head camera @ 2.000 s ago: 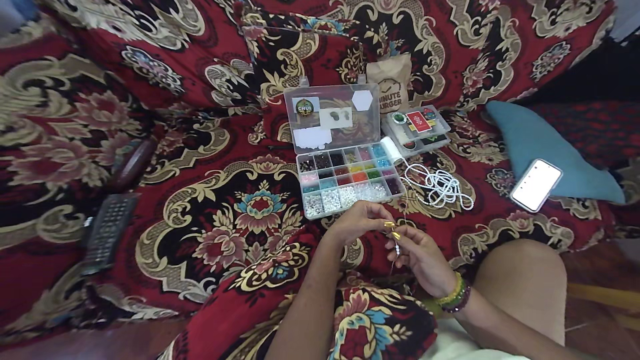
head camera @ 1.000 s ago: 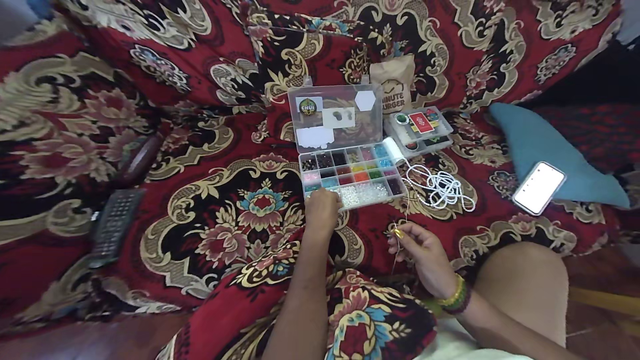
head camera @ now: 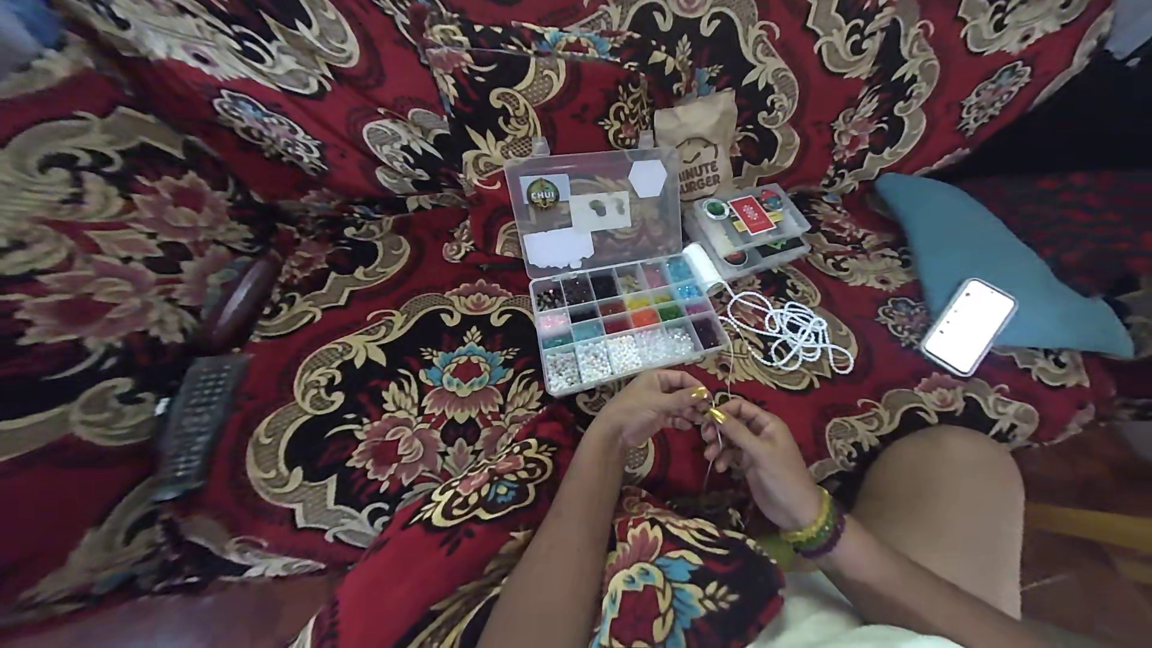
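Observation:
My left hand [head camera: 655, 407] has its thumb and fingertips close together beside my right hand; whatever is between them is too small to tell. My right hand [head camera: 754, 450] pinches a thin string [head camera: 708, 472], which hangs below the fingers. Both hands have shiny yellow nails, and two beaded bracelets [head camera: 817, 526] circle the right wrist. Just beyond the hands lies an open clear plastic bead box [head camera: 551, 389], its compartments holding beads of many colours, with white ones [head camera: 594, 360] in the near row. A white thread spool [head camera: 703, 269] leans at its right edge.
A coiled white beaded strand [head camera: 792, 337] lies right of the box. Behind it are a second clear case [head camera: 711, 238] and a brown paper bag [head camera: 697, 144]. A phone [head camera: 970, 326] rests against a teal cushion [head camera: 1017, 270]. A remote control [head camera: 200, 423] lies at left on the patterned sofa cover.
One second ago my left hand was at the near left part of the bead box; now it is back beside my right hand. My right hand has stayed near its place.

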